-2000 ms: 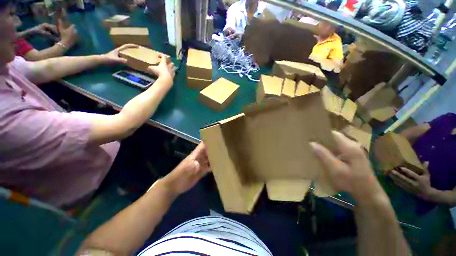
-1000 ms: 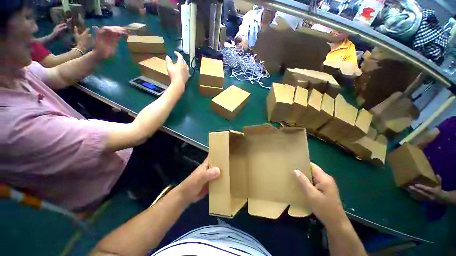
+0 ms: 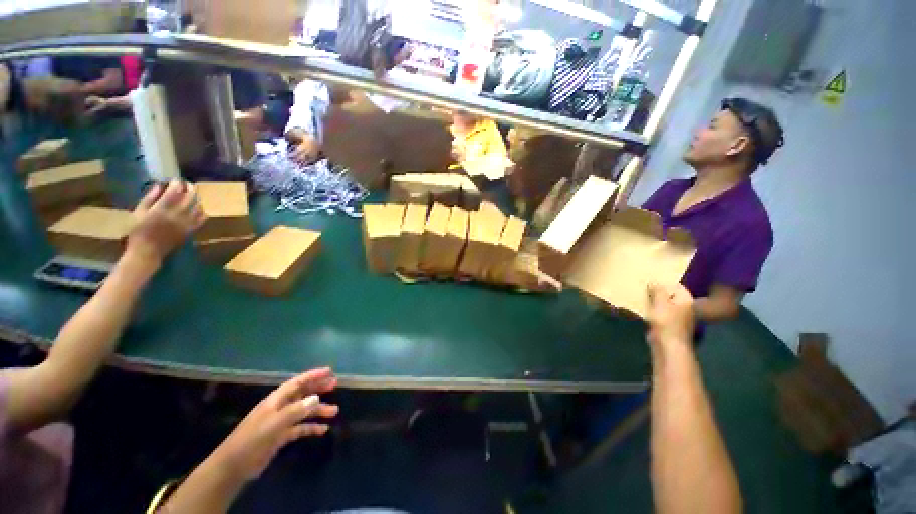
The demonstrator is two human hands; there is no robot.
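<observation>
My right hand [image 3: 670, 307] grips the lid edge of an open brown mailer box [image 3: 625, 263], held out at the right over the table, in front of the neighbour in purple. The box's narrow tray side points up and left, and its lid is spread open. My left hand [image 3: 288, 420] is empty with fingers apart, in front of the table's near edge. A row of nested open boxes [image 3: 445, 241] stands on the table, just left of the held box.
Closed boxes [image 3: 273, 259] stand on the green table [image 3: 402, 336] at left. A neighbour's hand [image 3: 166, 216] is at a box on the scale [image 3: 72, 273]. White cables [image 3: 304, 181] lie behind. A metal shelf [image 3: 482, 100] crosses above. A person in purple [image 3: 725, 221] is at right.
My view has turned to the right. My left hand has let go of the box. My right hand has carried the open box right and forward, beside the nested row.
</observation>
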